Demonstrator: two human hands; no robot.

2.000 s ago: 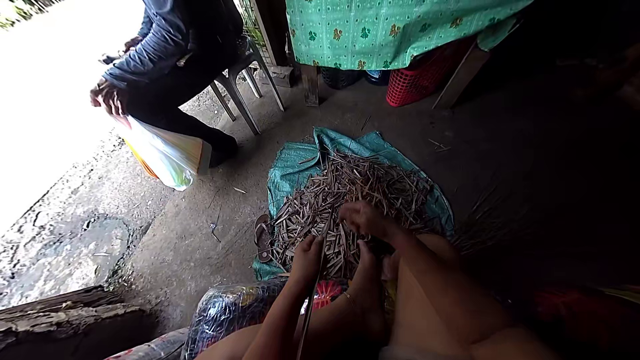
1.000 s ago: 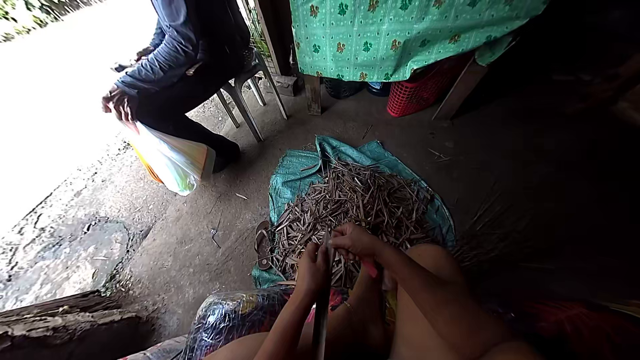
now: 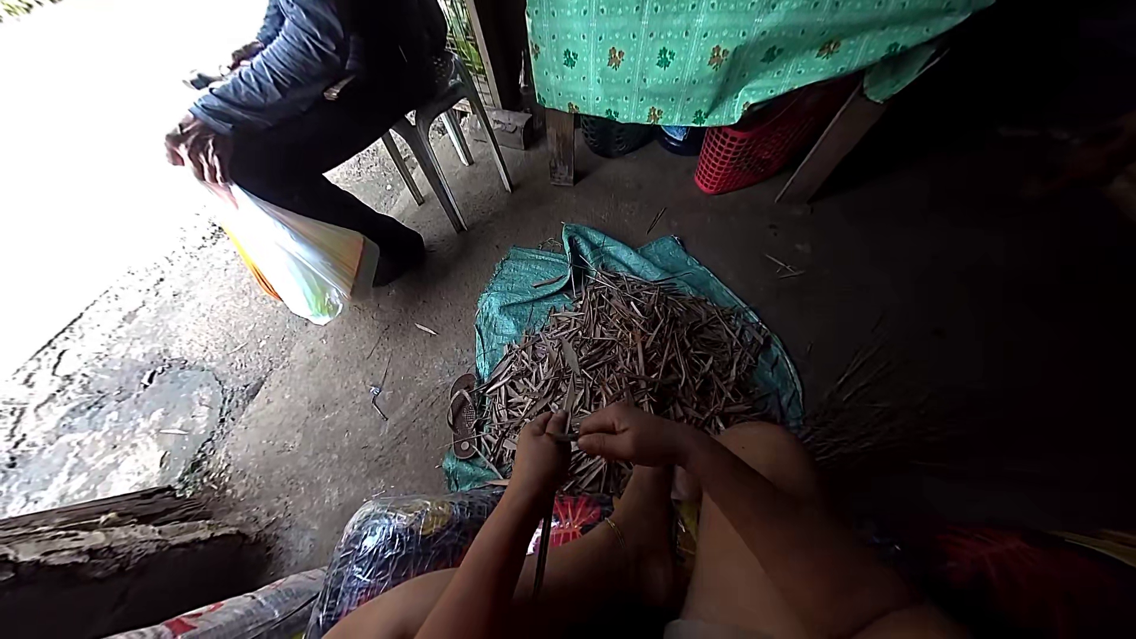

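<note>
My left hand (image 3: 540,451) is closed on a long, thin dark strip (image 3: 542,541), whose length hangs down below the hand along my forearm. Close to its right, my right hand (image 3: 632,434) has its fingers pinched at a small dark piece (image 3: 565,437) between the two hands; whether this is a blade or the strip's end, I cannot tell. Both hands are over the near edge of a heap of short, dry brown plant pieces (image 3: 648,346). The heap lies on a teal woven sack (image 3: 515,297) spread on the floor.
A brown flip-flop (image 3: 462,417) lies at the sack's left edge. Thin sticks (image 3: 865,404) lie to the right. Beyond are a table with a green cloth (image 3: 710,62), a red plastic basket (image 3: 745,155) and a seated person (image 3: 311,106) with a plastic bag (image 3: 297,257). Rough timber (image 3: 106,541) is at lower left.
My right hand has come down and left from over the heap to beside my left hand. The long strip below my left hand shows less broadly than one second ago.
</note>
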